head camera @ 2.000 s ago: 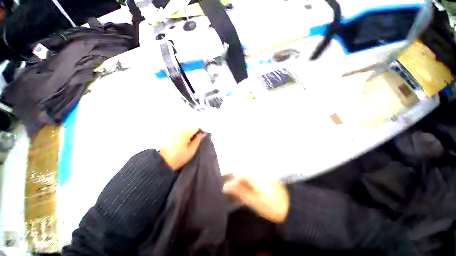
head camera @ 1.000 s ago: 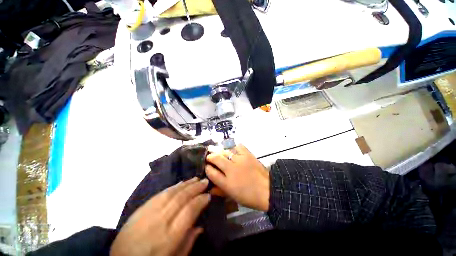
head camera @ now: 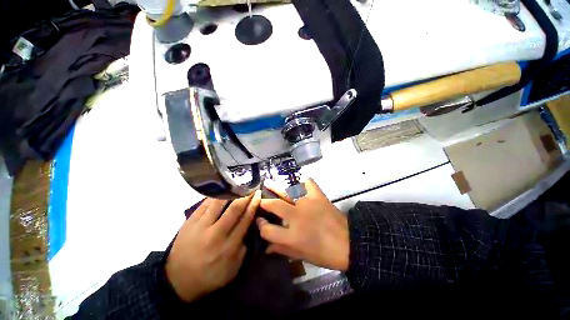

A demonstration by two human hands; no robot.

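The white sewing machine head (head camera: pixel 275 69) stands in front of me, with a curved metal guard (head camera: pixel 190 147) at its left end. My left hand (head camera: pixel 209 247) lies on the dark cloth (head camera: pixel 256 275), its fingertips pressed down just in front of the needle area. My right hand (head camera: pixel 309 228) is beside it, its fingertips holding the cloth edge close to the presser foot. The fingertips of both hands nearly touch. The needle and presser foot are partly hidden by the guard and the fingers. Most of the cloth is hidden under the hands.
A wooden-handled tool (head camera: pixel 456 86) lies along the machine head. A black strap (head camera: pixel 350 69) hangs round the head. A dark garment pile (head camera: pixel 47 75) lies at the upper left. Brown tape (head camera: pixel 30 231) and a blue strip (head camera: pixel 60 194) mark the table's left end. A shallow tray (head camera: pixel 500 165) is at right.
Both hands have moved from the lap side up to the needle with the cloth. The left hand has come forward beside the right. The machine head appears closer in view.
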